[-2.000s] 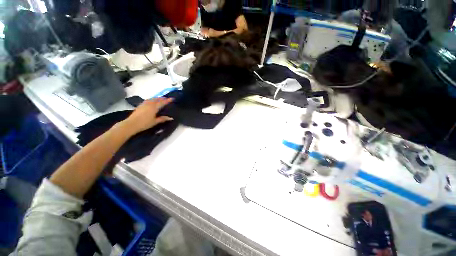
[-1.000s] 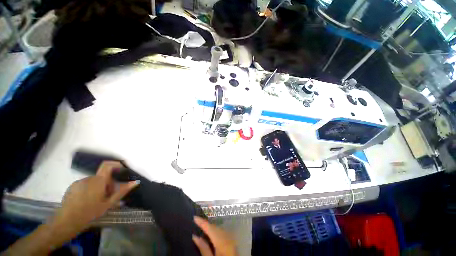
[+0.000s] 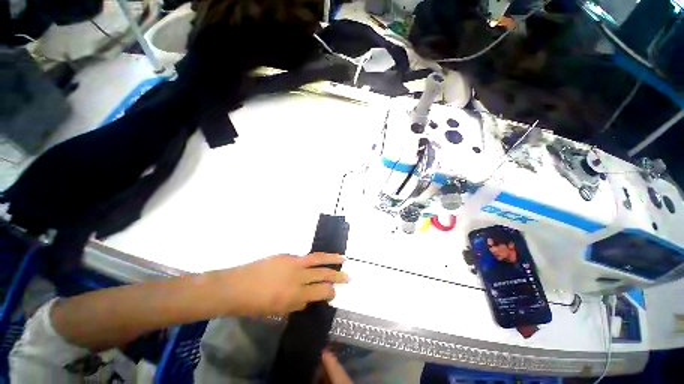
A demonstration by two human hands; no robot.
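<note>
A black fabric strip point(image 3: 328, 238) lies on the white table, left of the presser foot, and hangs over the front edge toward me. My left hand point(image 3: 296, 283) lies across the strip with fingers on it, pressing or holding it. My right hand point(image 3: 334, 369) is mostly cut off by the bottom edge, at the hanging part of the strip; its grip is hidden. The white sewing machine point(image 3: 551, 218) stands to the right, with its presser foot point(image 3: 388, 202) beyond the strip's far end.
A pile of black pieces point(image 3: 112, 161) covers the table's left and back. A smartphone point(image 3: 511, 277) lies in front of the machine arm. Snips with red and yellow handles point(image 3: 443, 223) lie behind the needle area. A measuring tape point(image 3: 435, 347) runs along the front edge.
The strip has moved from the front left of the table toward the needle area and now lies with its end pointing away from me. My left hand has moved right with it.
</note>
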